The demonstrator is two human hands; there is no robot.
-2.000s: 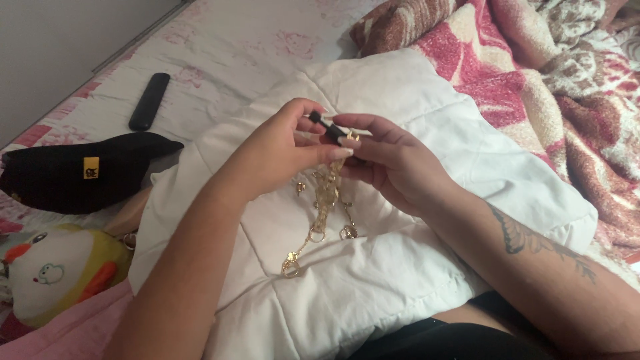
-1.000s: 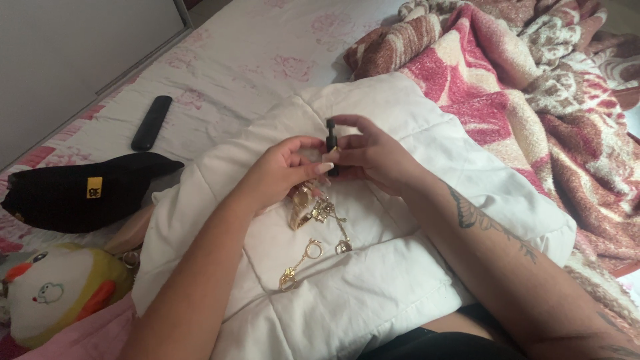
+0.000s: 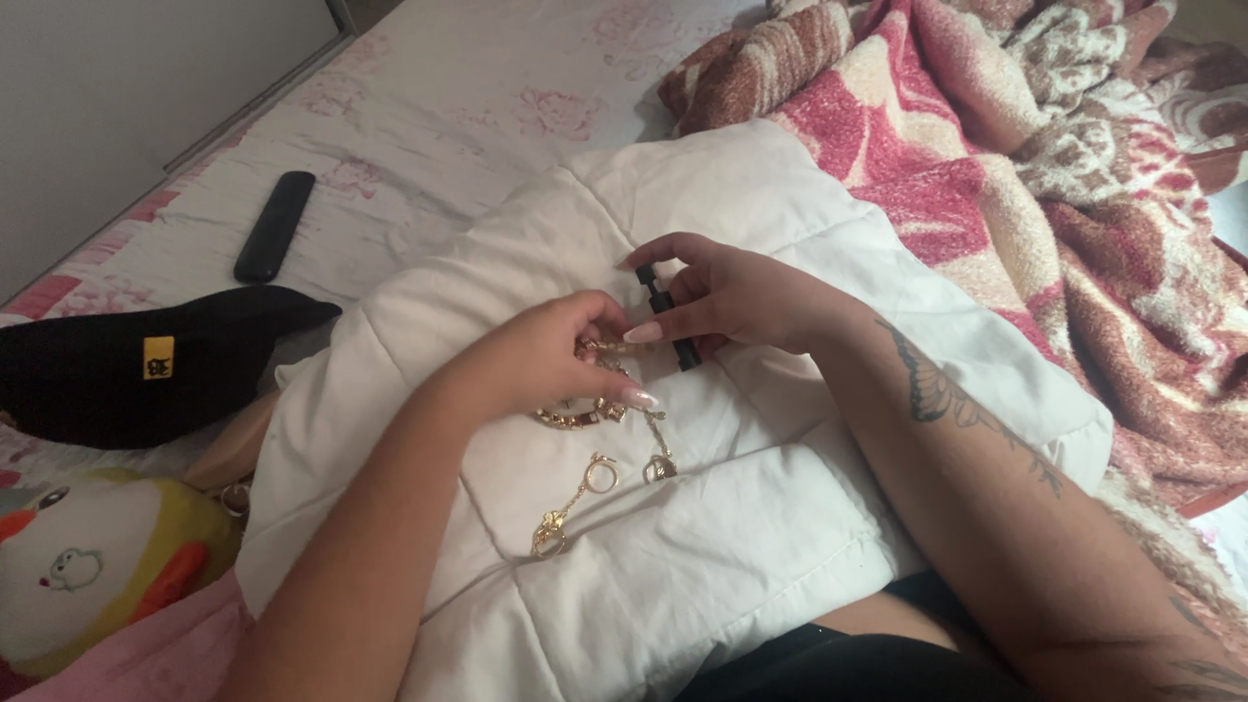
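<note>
My right hand (image 3: 712,292) grips a slim black rod-like object (image 3: 666,312) with a narrower section near its top; what it is, I cannot tell. Just left of it, my left hand (image 3: 546,361) pinches gold-coloured chain jewelry (image 3: 609,363) between thumb and fingers. Below the left hand, a chunky gold-coloured bracelet (image 3: 570,419) rests on the white quilt (image 3: 741,419). A thin chain with a round charm (image 3: 660,468) hangs down to the quilt, and another gold-coloured chain with a ring (image 3: 602,475) at its end lies nearer to me.
A black remote-like object (image 3: 275,226) lies on the floral sheet (image 3: 468,107) at the left. Nearer are a black cloth item with a yellow tag (image 3: 158,358) and a plush bird toy (image 3: 97,556). A red and cream patterned blanket (image 3: 936,175) is bunched at the right.
The hands, close together two seconds ago, are now a little apart. The black object has come out to the right of the left hand, and more jewelry lies spread on the quilt.
</note>
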